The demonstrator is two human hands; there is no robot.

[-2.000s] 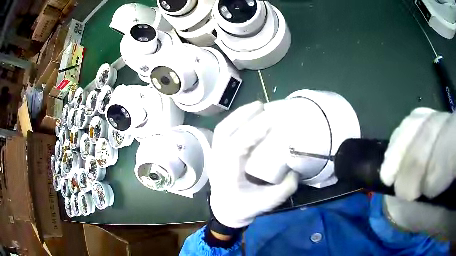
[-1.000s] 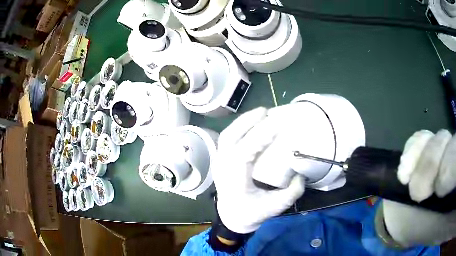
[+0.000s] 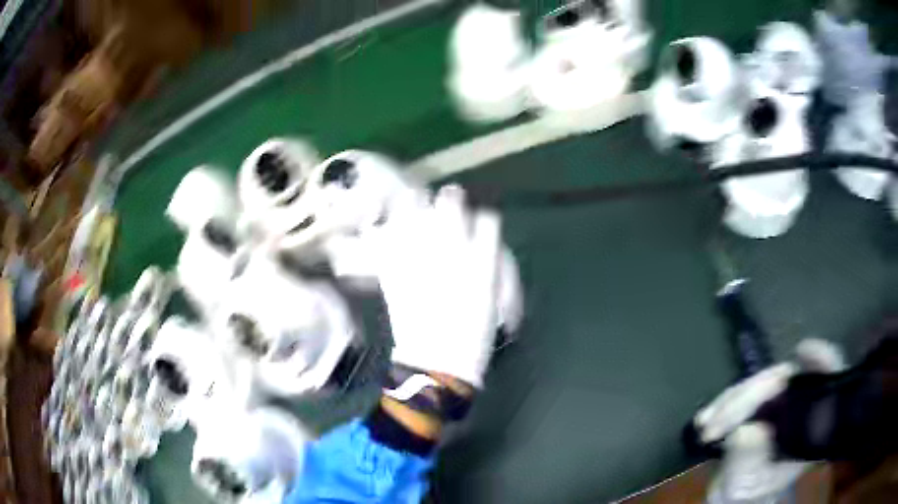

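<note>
The head view is blurred. My left hand, in a white glove, is over the right side of a group of white dome cameras, fingers pointing away from me. A white rounded edge shows to its right; whether the hand grips this piece is unclear. My right hand, gloved, is at the lower right, closed around the black electric screwdriver. The screwdriver's bit cannot be made out.
A hand screwdriver lies on the green mat near my right hand. A black cable crosses above the bench. More white cameras stand at the back and right. Small round parts are grouped at left; brown boxes are beyond.
The view has swung, showing more bench at the back and right. My left hand has moved away from me to the camera group. The screwdriver is away from the white housing it touched.
</note>
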